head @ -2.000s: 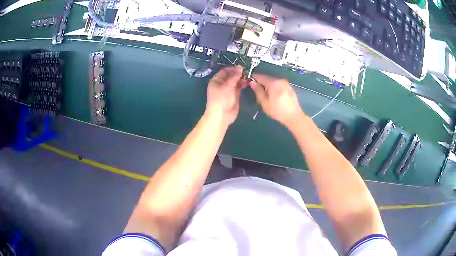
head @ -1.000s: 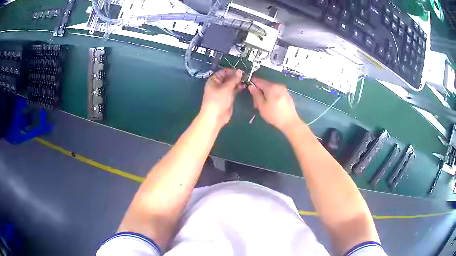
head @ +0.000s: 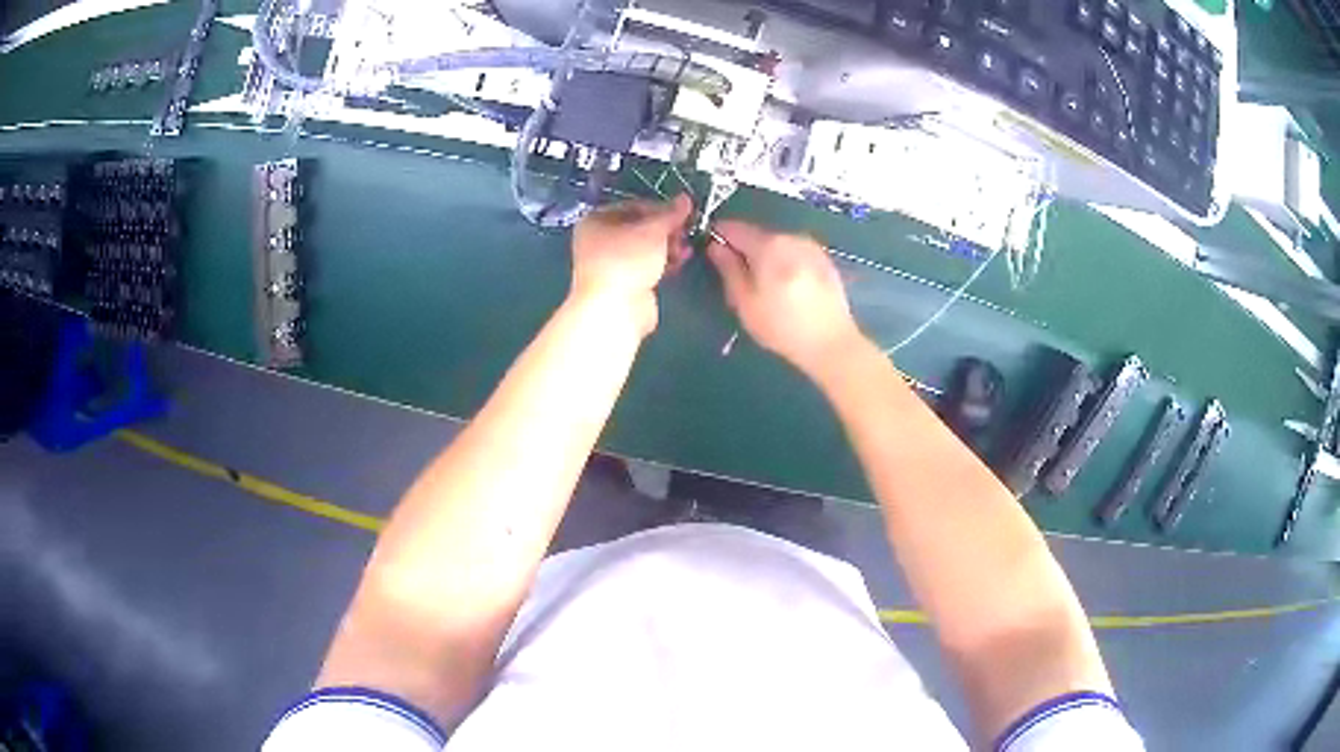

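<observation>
The benchtop machine (head: 735, 103) stands at the top centre, with a black block and a light metal unit. A small nozzle end (head: 714, 194) points down from it. My left hand (head: 629, 250) is at the left of this end, its fingertips pinched at the tip. My right hand (head: 786, 291) is at the right, thumb and finger closed on a thin dark piece beside the tip. The fingers hide most of the part between them. A tiny pink dispensing needle tip (head: 728, 347) lies on the green mat (head: 426, 279) below my right hand.
A black keyboard (head: 1065, 74) lies on the machine at the upper right. Clear tubing (head: 526, 169) loops left of the nozzle. A mouse (head: 973, 394) and dark bars (head: 1124, 426) lie at the right. A long fixture (head: 278, 265) and black parts trays (head: 132, 243) lie at the left.
Both hands stay at the nozzle end. My left hand has turned slightly and its fingers lie flatter. The whole view has shifted a little.
</observation>
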